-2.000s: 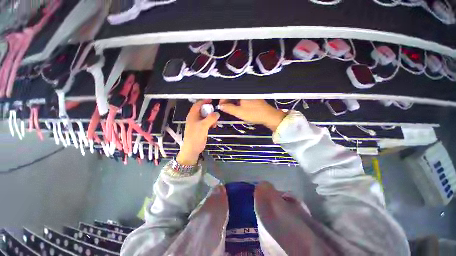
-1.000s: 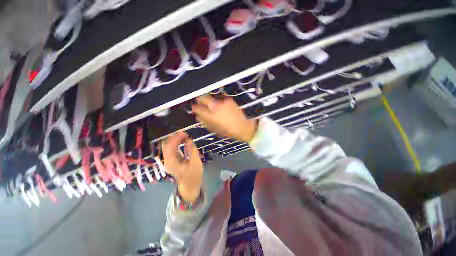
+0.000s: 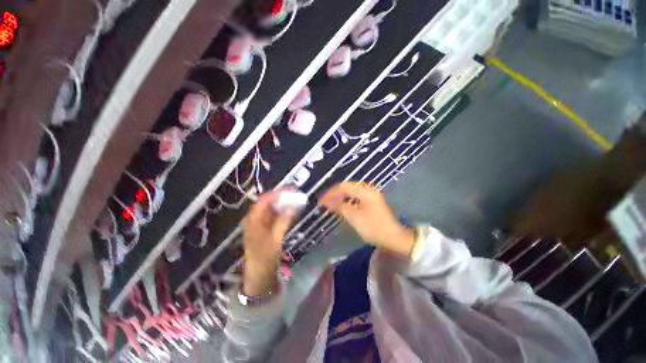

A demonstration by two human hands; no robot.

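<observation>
My left hand (image 3: 262,230) is raised in front of the rack and holds a small white rounded piece, which looks like a smartwatch body (image 3: 290,200), in its fingertips. The piece is blurred and its face cannot be made out. My right hand (image 3: 368,216) is just to the right, apart from the watch body, with its fingers bent and close together. Blur hides whether anything is between them. Both hands are in front of the lower rack shelves (image 3: 244,152).
White and pink watch heads (image 3: 302,120) and looping white charging leads (image 3: 256,170) lie on the dark shelves. Pink and white straps (image 3: 152,322) hang at lower left. A white tray (image 3: 460,32) is at the rack end. A yellow floor line (image 3: 552,103) runs at right.
The view has turned and moved along the rack towards its right end. My hands have come away from the shelf edge, and the white piece now shows clearly in my left fingers.
</observation>
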